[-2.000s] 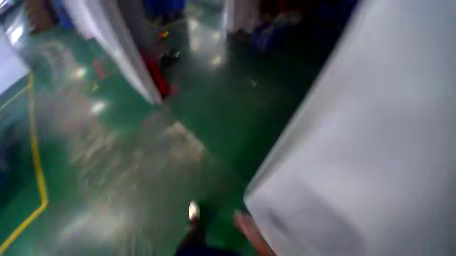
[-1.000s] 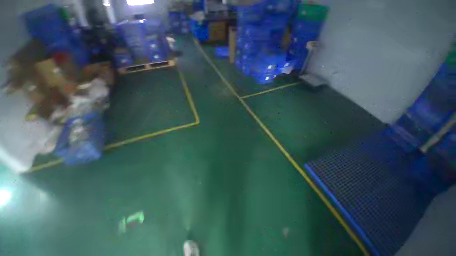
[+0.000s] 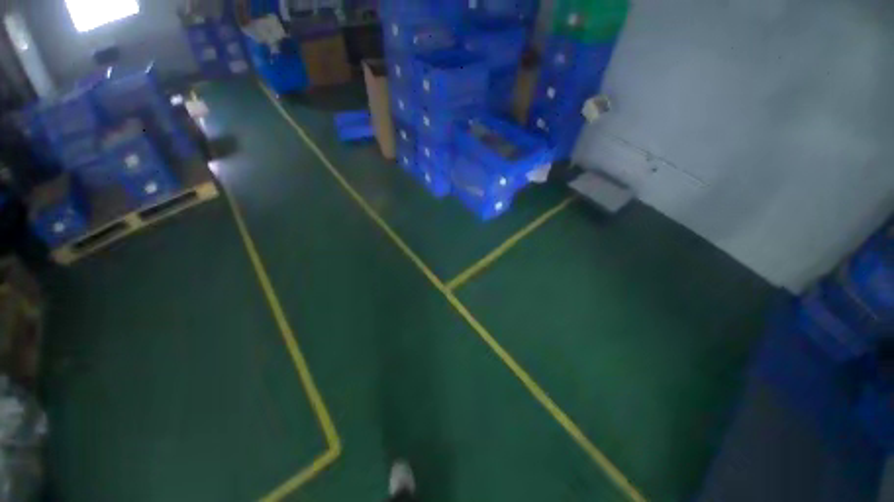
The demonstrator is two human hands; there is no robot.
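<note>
Neither of my hands is in view. What lies ahead is a storage area with stacked blue crates [image 3: 428, 108] at the upper middle, some with small pale labels. A lower blue crate [image 3: 495, 162] stands in front of them and holds something I cannot make out. A green crate [image 3: 591, 18] tops the stack near the wall. The picture is dim and blurred.
Green floor [image 3: 392, 324] has yellow lines. Blue crates stand on a wooden pallet [image 3: 147, 224] at upper left. A platform scale [image 3: 601, 191] stands by the pale wall [image 3: 745, 147]. More blue crates [image 3: 848, 304] are at right. A shoe tip [image 3: 401, 478] shows below.
The view has gone from a white partition to the storage area, and the crate stacks now look nearer. The hand seen near the partition earlier is out of view.
</note>
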